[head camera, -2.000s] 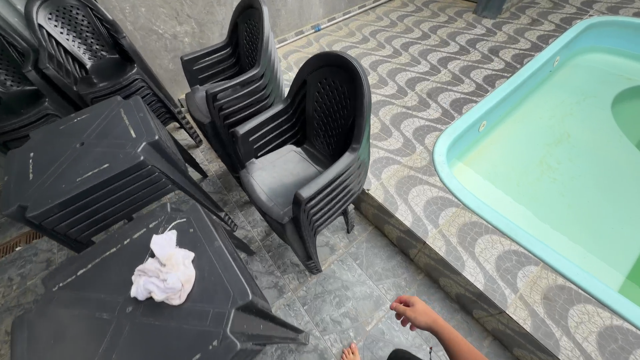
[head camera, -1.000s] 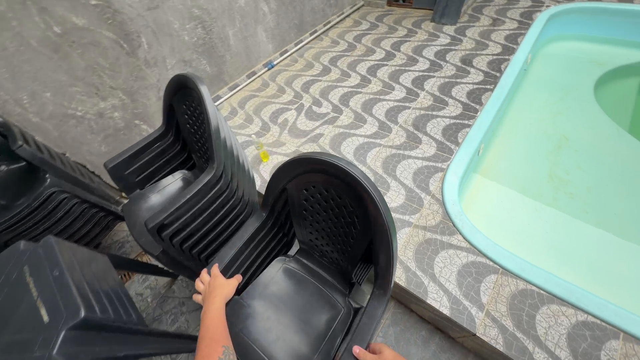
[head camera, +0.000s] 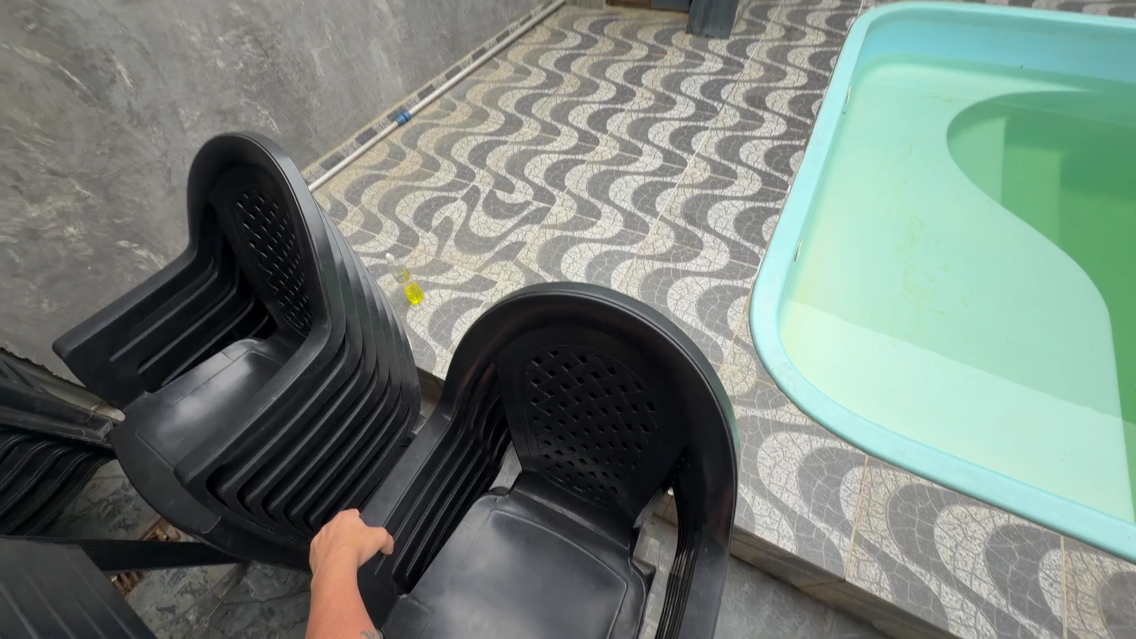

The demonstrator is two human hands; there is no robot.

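Note:
My left hand (head camera: 348, 543) has its fingers curled over the left armrest of a stack of black plastic armchairs (head camera: 532, 559) at the bottom centre. The top chair has a rounded back with a woven-look pattern of holes. A second, taller stack of black plastic armchairs (head camera: 231, 399) stands close beside it on the left. My right hand is out of the frame.
A raised patio floor with wavy tiles (head camera: 568, 204) borders the chairs. On it stands a small bottle of yellow liquid (head camera: 413, 291). A pool (head camera: 923, 319) lies at the right, a grey wall (head camera: 160, 80) at the left. A black plastic table (head camera: 53, 590) is at the lower left.
The view has moved closer to the chairs since two seconds ago. My left hand has come onto the armrest of the nearer stack. My right hand, at the bottom edge a second ago, has left the view.

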